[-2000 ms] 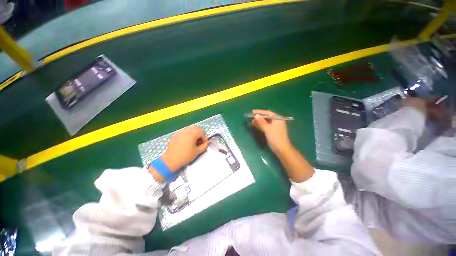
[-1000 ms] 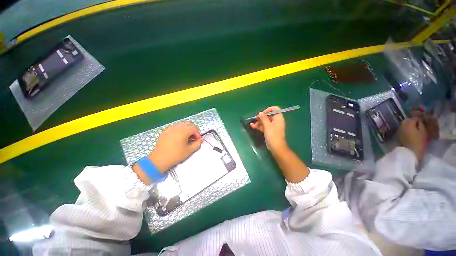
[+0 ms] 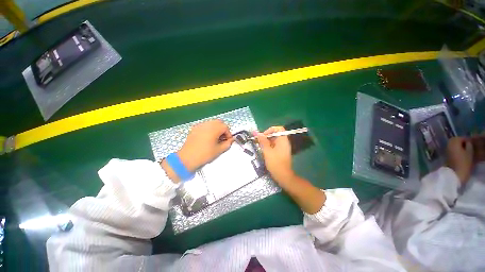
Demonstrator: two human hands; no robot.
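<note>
An opened phone body point(image 3: 223, 178) with a large pale panel lies tilted on a silvery bubble wrap sheet point(image 3: 169, 139) in front of me. My left hand point(image 3: 206, 142), with a blue wristband point(image 3: 178, 166), rests at its far left corner, fingertips pinched together; whether they grip a part is hidden. My right hand point(image 3: 276, 154) holds metallic tweezers point(image 3: 287, 133) like a pen, their tip at the phone's far end near the left fingertips. Whether the tip holds a piece is too small to tell. A black piece sheet on clear film point(image 3: 301, 139) lies right behind the right hand.
A phone unit point(image 3: 66, 54) on wrap lies beyond the yellow strip point(image 3: 212, 93) at far left. Another phone unit point(image 3: 391, 139) on wrap lies right. A neighbour's hand point(image 3: 460, 158) is near a further unit point(image 3: 436, 135). A reddish-brown sheet point(image 3: 402, 78) lies behind.
My right hand with the tweezers has moved left from the black piece sheet to the phone's far end, uncovering the sheet. My left hand stays at the phone's corner. The view has shifted somewhat.
</note>
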